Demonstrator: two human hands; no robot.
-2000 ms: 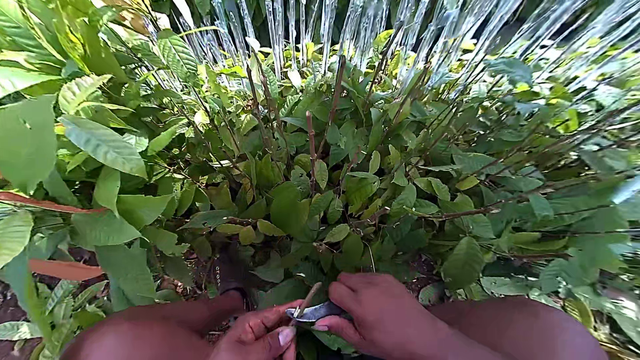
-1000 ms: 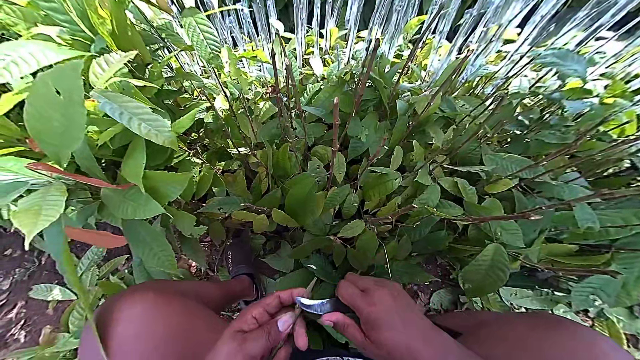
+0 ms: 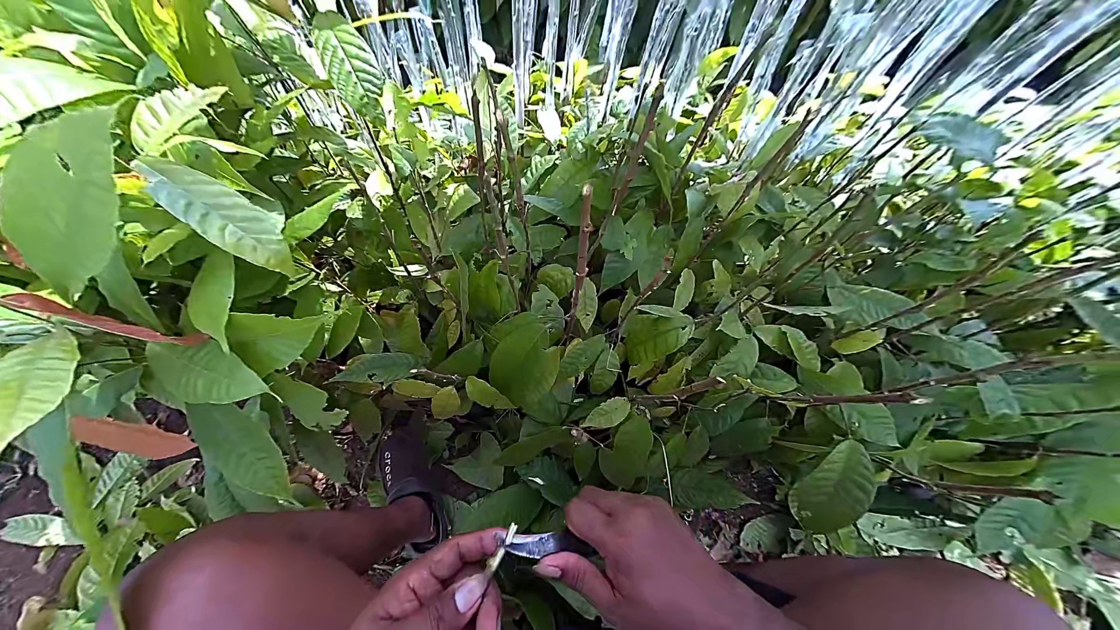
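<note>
My left hand (image 3: 442, 584) pinches a short green plant stem (image 3: 500, 553) between thumb and fingers, low in the middle of the view. The stem's upper end looks pale, as if cut. My right hand (image 3: 643, 556) is closed around the handle of a small curved-blade knife (image 3: 535, 545); most of the handle is hidden. The blade points left, and its tip lies at the stem beside my left fingertips.
Dense leafy seedlings with cut upright stems (image 3: 584, 232) fill the ground ahead. Large leaves (image 3: 214, 210) crowd the left. Clear plastic-like strips (image 3: 612, 52) hang behind. A dark shoe (image 3: 404, 464) stands among leaves beyond my left hand.
The stem and blade, crossed two seconds ago, now meet near the stem's pale upper end. Both hands stay close together over the leaves.
</note>
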